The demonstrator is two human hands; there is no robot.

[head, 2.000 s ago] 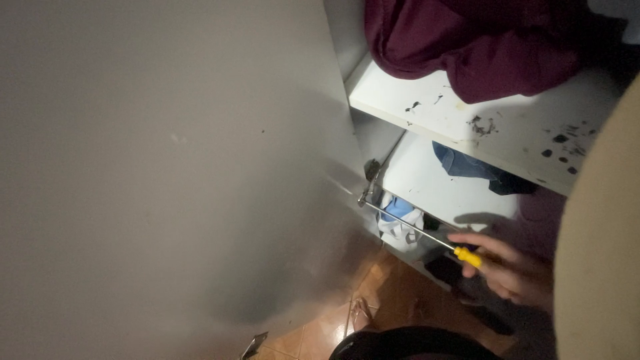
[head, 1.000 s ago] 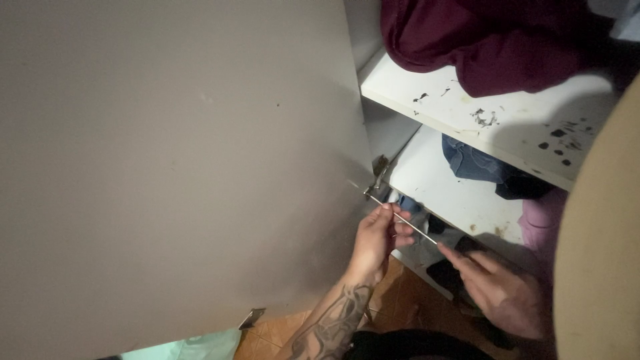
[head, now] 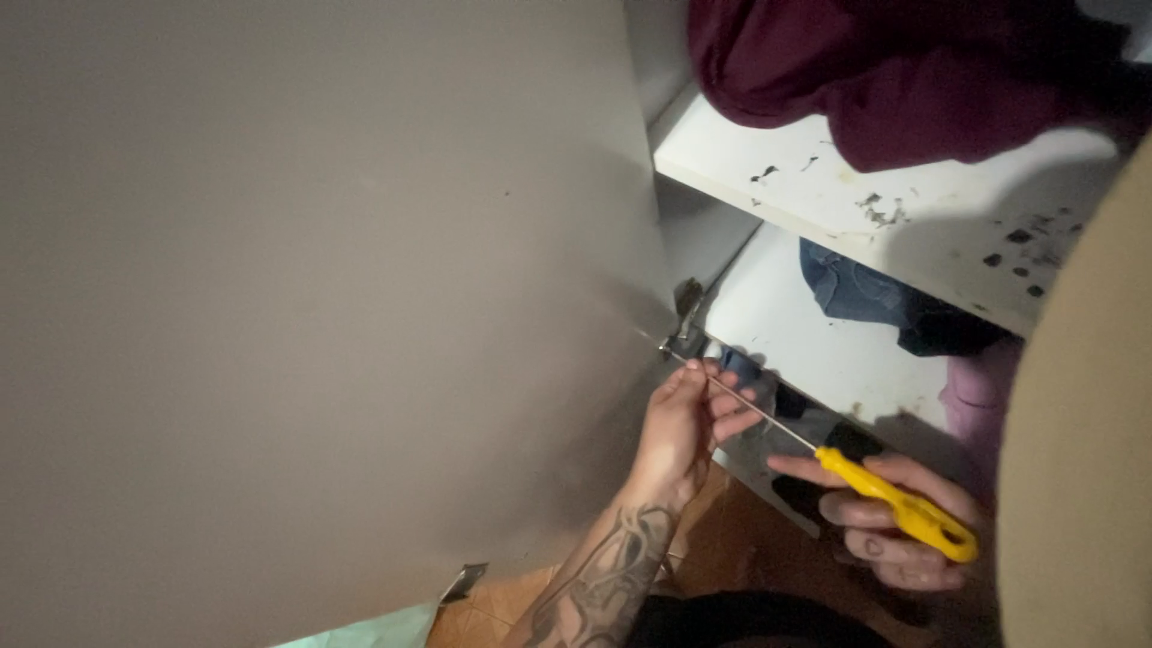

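A screwdriver with a yellow handle (head: pixel 886 499) and a long thin metal shaft points up and left to a metal cabinet hinge (head: pixel 686 319) at the edge of a pale door (head: pixel 360 315). My right hand (head: pixel 900 522) has the handle lying across its fingers, the index finger stretched out below the shaft. Near the tip, my left hand (head: pixel 693 414) pinches the shaft between thumb and finger, its other fingers spread. The exact contact of tip and hinge is too small to tell.
White shelves (head: pixel 882 225) with dark marks stand right of the door. They carry a maroon cloth (head: pixel 864 81), a blue garment (head: pixel 850 288) and a pink cloth (head: pixel 981 396). A second hinge (head: pixel 463 583) is at the door's lower edge, above an orange tiled floor (head: pixel 477 621).
My left hand, out of view two seconds ago, has come in to the shaft near the hinge. My right hand's fingers have opened out around the handle since one second ago, and the yellow handle shows again.
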